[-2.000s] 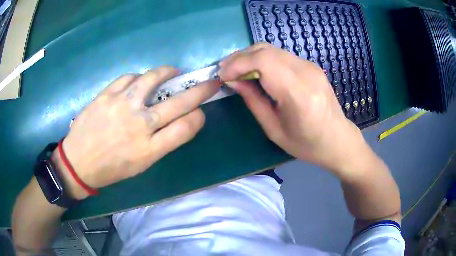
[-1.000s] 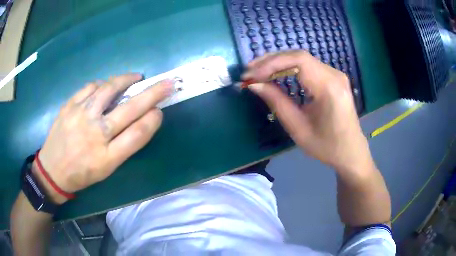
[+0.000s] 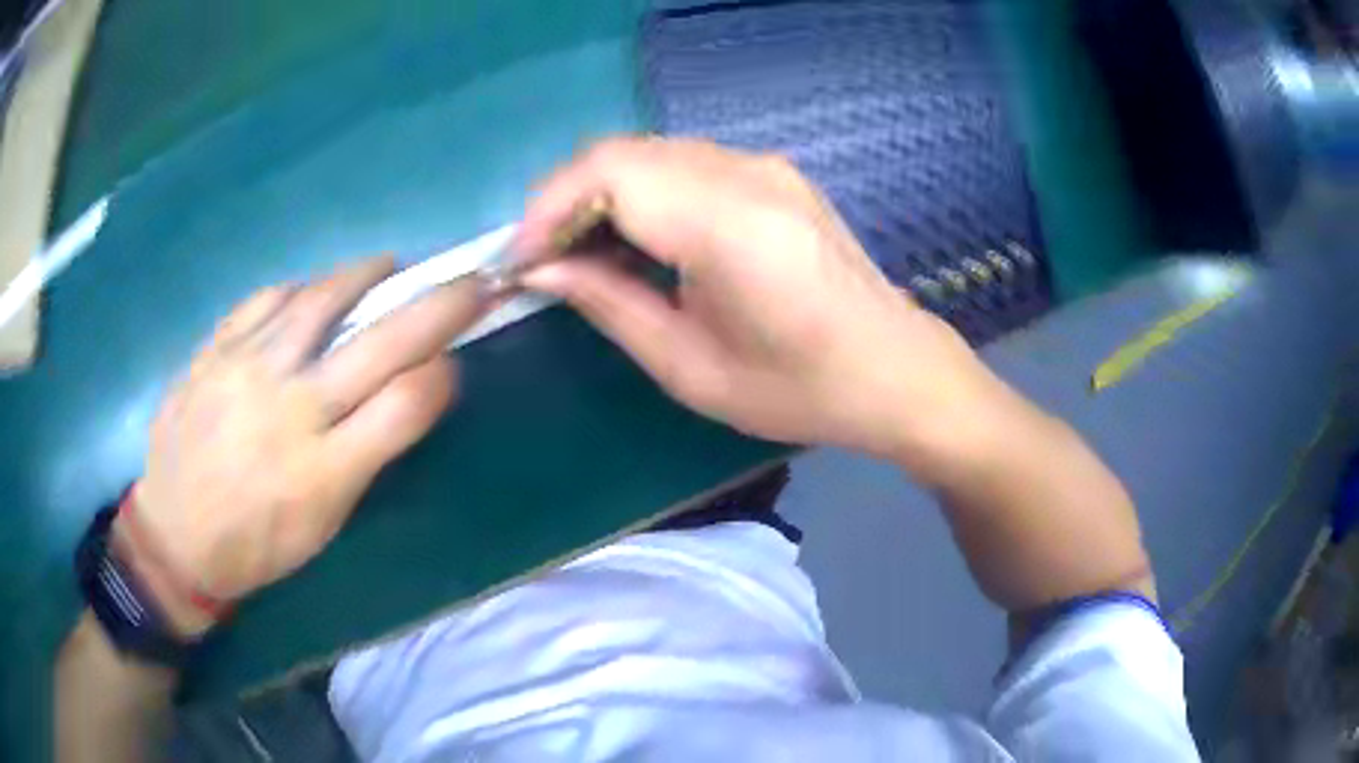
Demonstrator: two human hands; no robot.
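A silver-white metal strip plate [image 3: 417, 298] lies on the green bench, mostly covered by my hands. My left hand [image 3: 306, 410] rests on it from the left, with fingers along the plate. My right hand [image 3: 716, 276] holds a thin yellow-brown pick-up tool [image 3: 584, 221] between thumb and fingers, its tip over the plate by my left fingertips. Whether a part is at the tip is too blurred to tell. A black blister tray [image 3: 879, 112] lies behind my right hand, with several brass-coloured inserts [image 3: 969, 277] along its near edge.
A stack of black trays [image 3: 1170, 127] stands at the right bench edge. A tan cardboard strip [image 3: 37, 179] and white tape [image 3: 57, 266] lie at the far left. The bench edge [image 3: 596, 537] curves before my body. A yellow floor line [image 3: 1163, 342] shows at the right.
My right hand moved with the tool from beside the tray leftward to the plate, after moving right earlier. The view has shifted and blurred. My left hand stays on the plate.
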